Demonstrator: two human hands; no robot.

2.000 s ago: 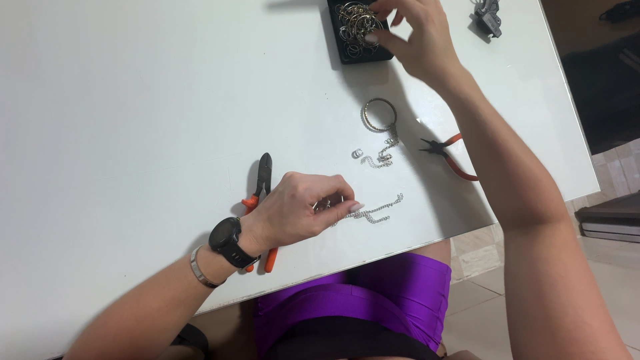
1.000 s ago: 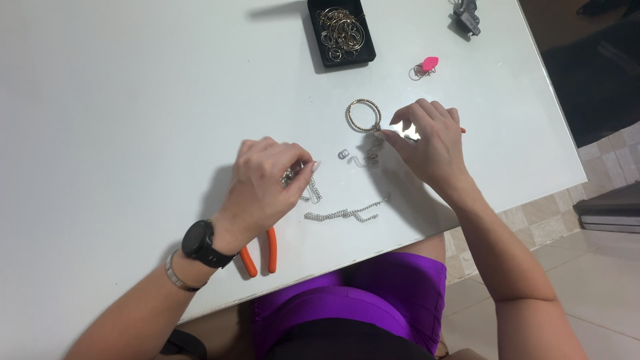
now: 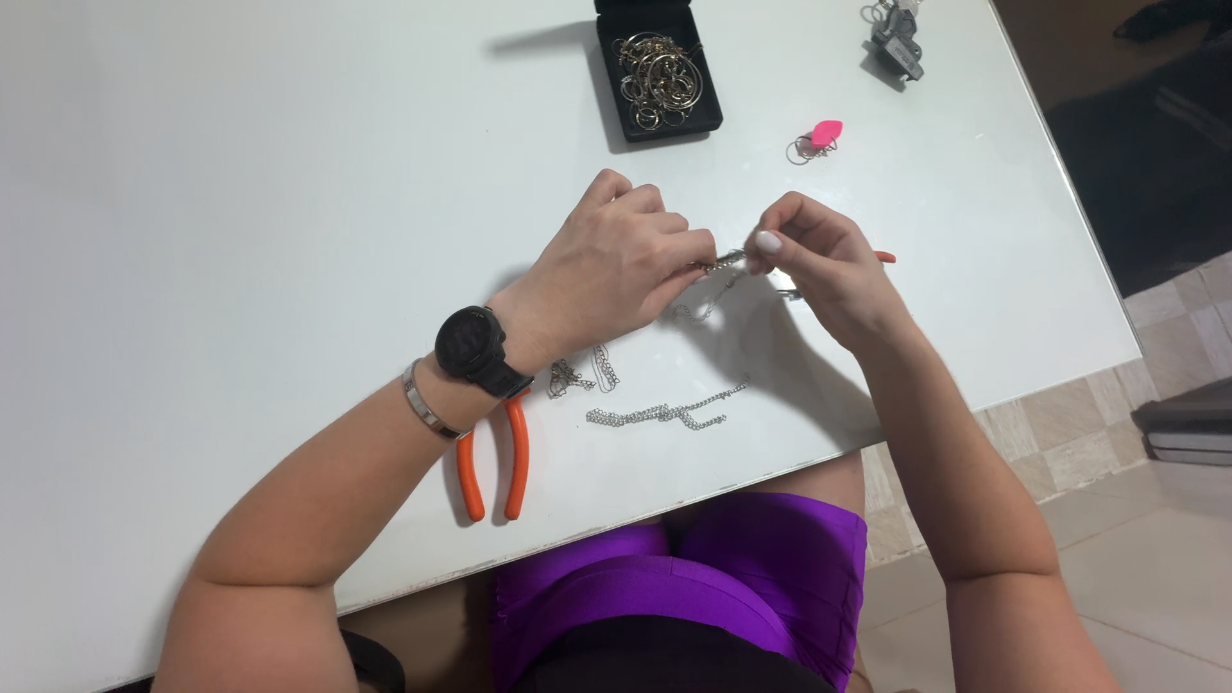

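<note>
My left hand (image 3: 630, 250) pinches a metal ring-shaped piece of jewellery (image 3: 729, 258) between thumb and forefinger, over the white table. Its other side is pinched by my right hand (image 3: 818, 260), with thumb and forefinger together; part of a thin chain (image 3: 707, 303) shows just beneath. Between my left wrist and the table's front edge, a silver chain (image 3: 640, 416) lies stretched out, with a small heap of chain (image 3: 568, 378) above its left end. Orange-handled pliers (image 3: 518, 462) lie partly under my left wrist. Another orange-handled tool (image 3: 885, 257) is mostly hidden behind my right hand.
A black box (image 3: 712, 111) of tangled rings and hoops stands at the back. Right of it lie a pink piece (image 3: 827, 134) with metal rings and a grey object (image 3: 898, 53) with rings. The table's front edge (image 3: 674, 508) runs close to my lap.
My right hand has come down from the black box to the middle. The ring jewellery that lay on the table is now held between both hands. My left hand has moved right, off the chains.
</note>
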